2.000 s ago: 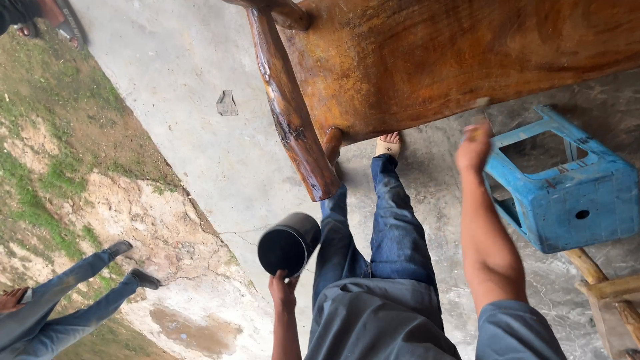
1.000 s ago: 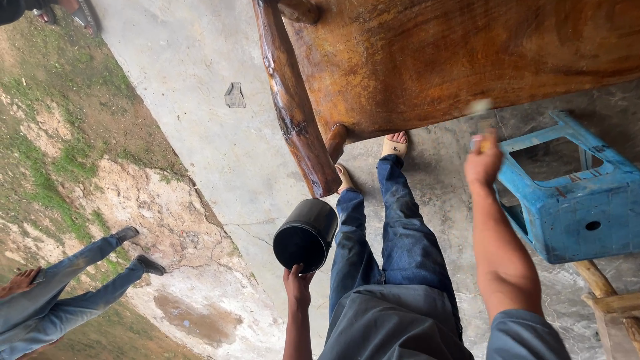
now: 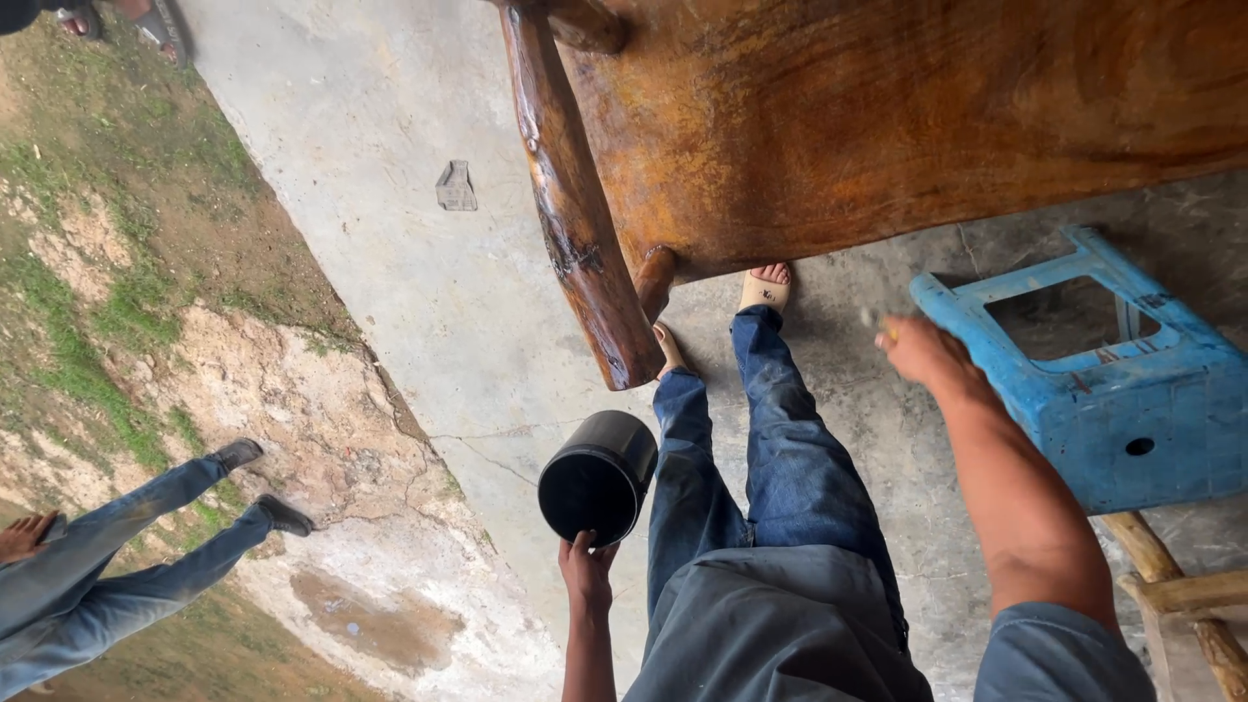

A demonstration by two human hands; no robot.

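My left hand point(image 3: 588, 570) grips the rim of a black bucket point(image 3: 624, 444), which is tilted so its dark inside shows; what it holds cannot be told. My right hand point(image 3: 916, 349) is closed on a small brush point(image 3: 867, 316), whose blurred tip points to the left, just beside the blue plastic stool. Ahead lies the glossy brown wooden slab seat of a bench point(image 3: 838, 127), with a varnished log armrest point(image 3: 575, 205) along its left end. The right hand is below the slab's near edge and does not touch it.
A blue plastic stool point(image 3: 1150, 409) lies on its side at the right, above a wooden log frame point(image 3: 1185, 593). A scrap of paper point(image 3: 456, 186) is on the concrete floor. Other people's legs point(image 3: 146, 556) and sandalled feet point(image 3: 161, 34) show at the left.
My right hand has moved away from the slab's edge, toward my body and the stool. The left hand still holds the bucket.
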